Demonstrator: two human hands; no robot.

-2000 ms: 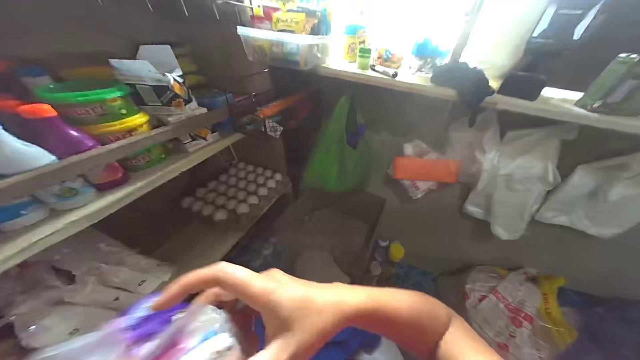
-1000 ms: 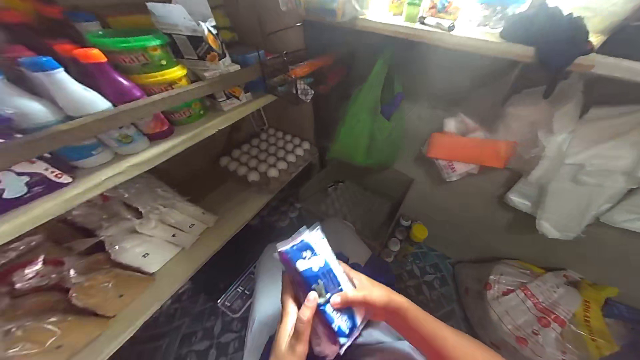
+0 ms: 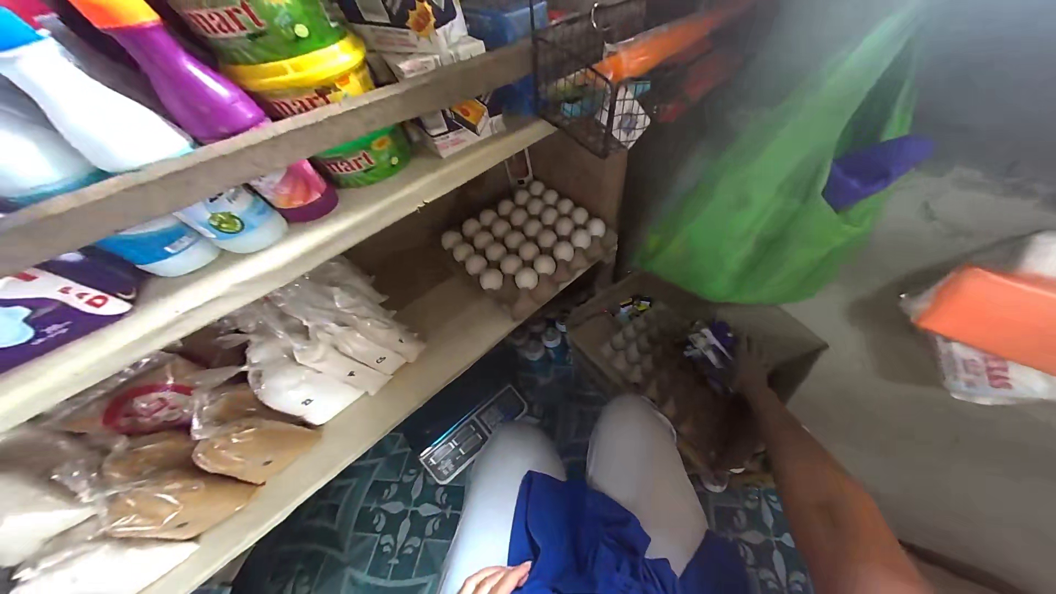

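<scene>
My right hand [image 3: 749,363] reaches into an open cardboard box [image 3: 792,330] on the floor, beside a small purple and white packet [image 3: 711,346]; whether the fingers grip it cannot be made out. The same box holds an egg tray [image 3: 629,351] and a small yellow item. My left hand [image 3: 495,579] rests at the bottom edge, by the blue cloth [image 3: 577,528] over my lap; only its fingers show, and nothing is seen in them.
To the left, shelves [image 3: 272,495] hold bagged white and brown goods, bottles [image 3: 177,74], tubs [image 3: 289,74] and a tray of eggs [image 3: 528,231]. A digital scale [image 3: 474,433] lies by my knee. A green bag [image 3: 767,190] hangs above the box.
A second ago both hands held blue and white packets over my lap. The right hand has since moved into the box, and the left lies low at the lap. The view has shifted left and closer.
</scene>
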